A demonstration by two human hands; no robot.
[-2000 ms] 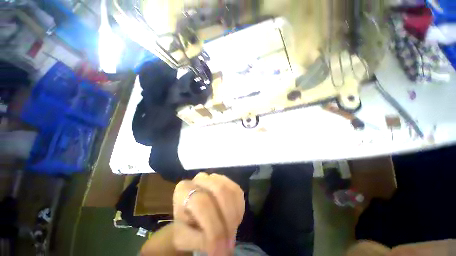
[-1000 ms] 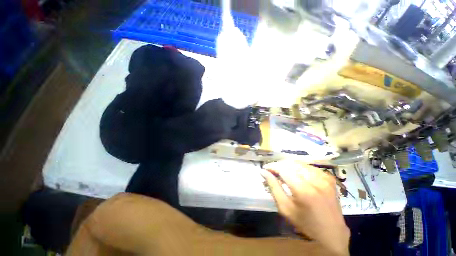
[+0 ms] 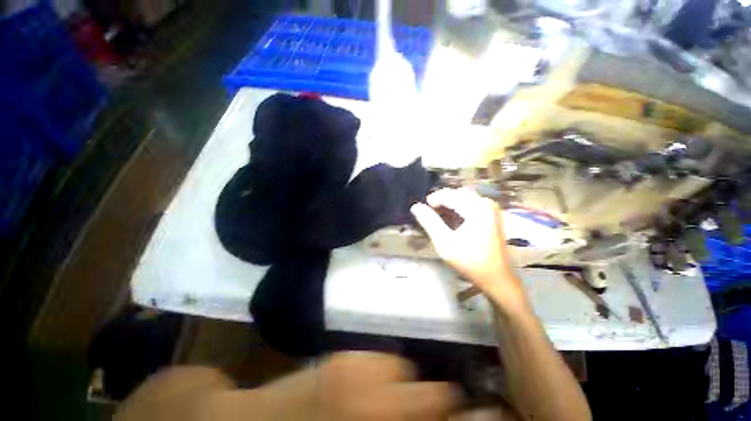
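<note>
A pile of black fabric [image 3: 288, 164] lies on the left of the white table. One part hangs over the front edge and another runs right to the machine's needle area. My right hand [image 3: 465, 234] is at that fabric's right end, thumb and forefinger curved close together. Whether they pinch the cloth is unclear, and the hand partly hides the needle area. My left hand [image 3: 370, 382] is blurred and low at the bottom edge, below the table front; its fingers cannot be made out. The cream sewing machine [image 3: 601, 181] stands at the right.
A bright lamp [image 3: 394, 78] glares left of the machine head. A blue crate [image 3: 329, 53] is behind the table. A thin grey tool [image 3: 642, 300], a brown-handled tool [image 3: 589, 294] and a small tan scrap [image 3: 636, 314] lie on the table's right.
The view has swung from the machine front to the table's left. My right hand has moved from the bed's front edge up to the fabric's end. My left arm is lower in view.
</note>
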